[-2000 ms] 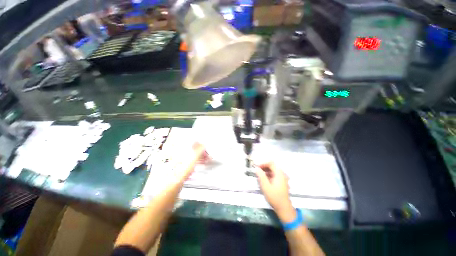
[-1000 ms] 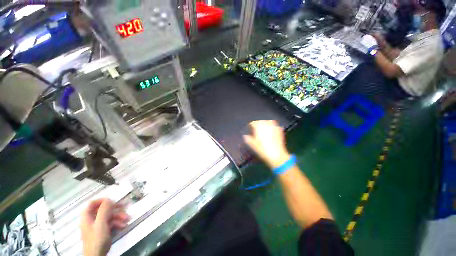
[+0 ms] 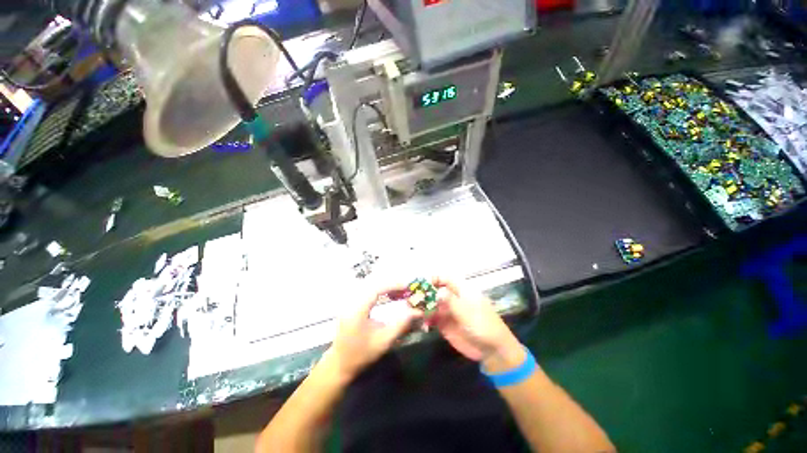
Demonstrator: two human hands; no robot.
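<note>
A green circuit board (image 3: 423,295) with yellow parts is held between both hands, low in front of the machine base. My left hand (image 3: 376,326) grips it from the left, with something white at its fingers. My right hand (image 3: 467,320) holds the board's right side. The small soldering fixture (image 3: 364,263) sits on the base plate beyond the hands, below and right of the soldering iron (image 3: 296,172). Another circuit board (image 3: 629,250) lies in the black tray (image 3: 566,190) at right.
A pile of white parts (image 3: 155,301) lies left of the base. A translucent fume hood (image 3: 203,75) hangs at upper left. The counter display (image 3: 438,95) stands behind the base. A full board tray (image 3: 708,146) is at far right. The conveyor (image 3: 88,181) runs behind the bench.
The view has swung back left. My right hand has come from over the black tray to the base's front edge. Both hands now meet around a circuit board.
</note>
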